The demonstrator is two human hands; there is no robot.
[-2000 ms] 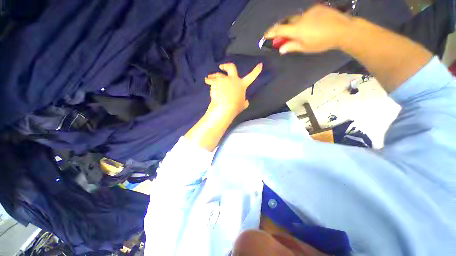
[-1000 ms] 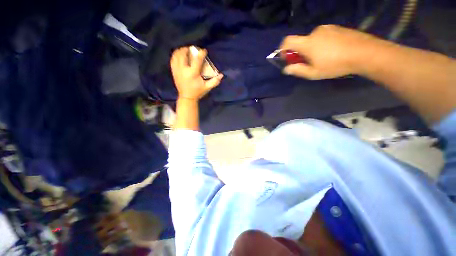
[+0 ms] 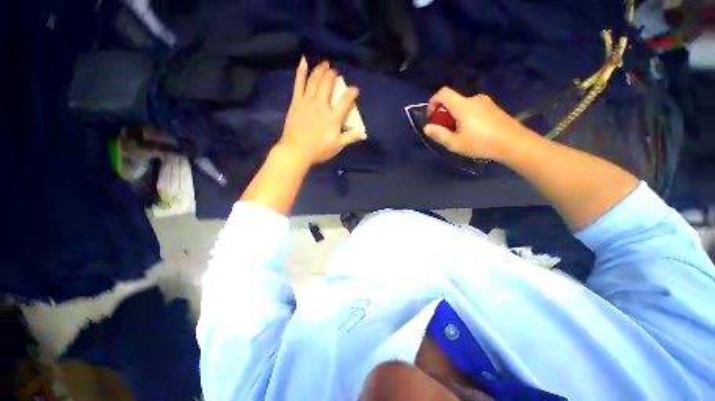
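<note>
My right hand (image 3: 474,125) grips the red handle of the steam iron (image 3: 415,119). Its pointed soleplate faces left and lies on or just above the navy garment (image 3: 384,102). My left hand (image 3: 315,113) holds an off-white, palm-sized block (image 3: 353,113) between thumb and fingers, over the same cloth, to the left of the iron. The block is partly hidden by the fingers. I cannot tell whether it touches the cloth.
The dark table edge (image 3: 392,205) runs in front of me. Navy cloth (image 3: 70,211) hangs at the left. A yellowish cord (image 3: 580,106) lies right of the iron. The pale floor (image 3: 168,254) shows below, with dark cloth pieces (image 3: 129,345) on it.
My left hand was empty two seconds ago and has since taken hold of the off-white block. The view has shifted. The iron, still in my right hand, now appears slightly lower and closer to the left hand.
</note>
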